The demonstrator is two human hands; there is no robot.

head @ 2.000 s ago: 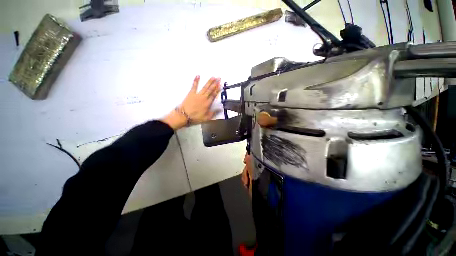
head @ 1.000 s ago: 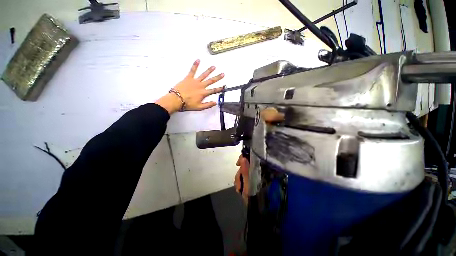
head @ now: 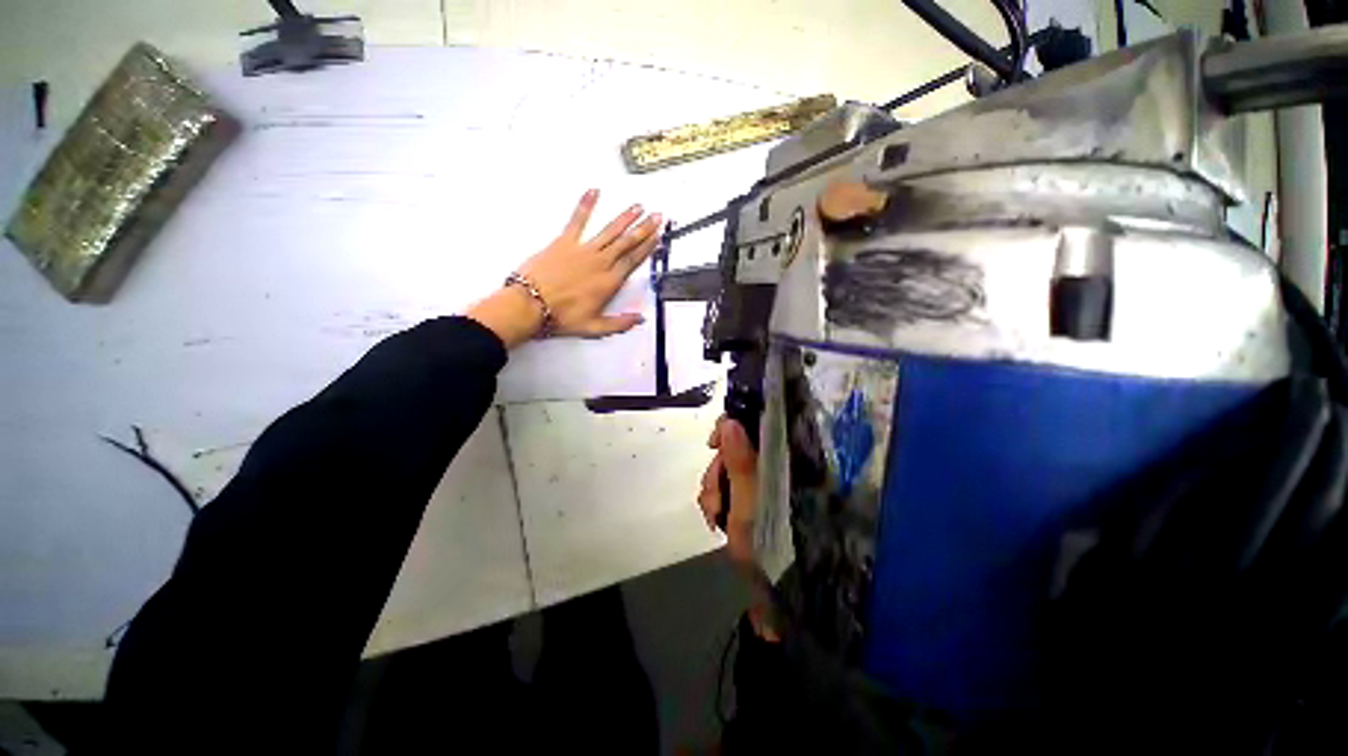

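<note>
The cutting machine (head: 1035, 281), with silver motor and blue housing, fills the right of the view. My left hand (head: 589, 281) lies flat with fingers spread on the white paper marker (head: 385, 192), just left of the upright knife guard (head: 662, 318). It grips nothing. My right hand (head: 729, 485) is closed around the machine handle (head: 744, 387), partly hidden by the motor. The base plate (head: 651, 400) shows edge-on below the guard. The blade itself cannot be made out clearly.
A tape-wrapped block weight (head: 118, 170) lies on the paper at left. A bar weight (head: 729, 133) lies beyond my left hand. A lay clamp (head: 302, 45) grips the far edge. A thin dark scrap (head: 152, 464) lies near my left sleeve. Cream table (head: 591, 502) is nearest me.
The machine has tilted, showing more blue housing and the handle more clearly. The bar weight's right end and small clamp are now hidden behind it. My left hand stays flat, its fingers slightly closer together.
</note>
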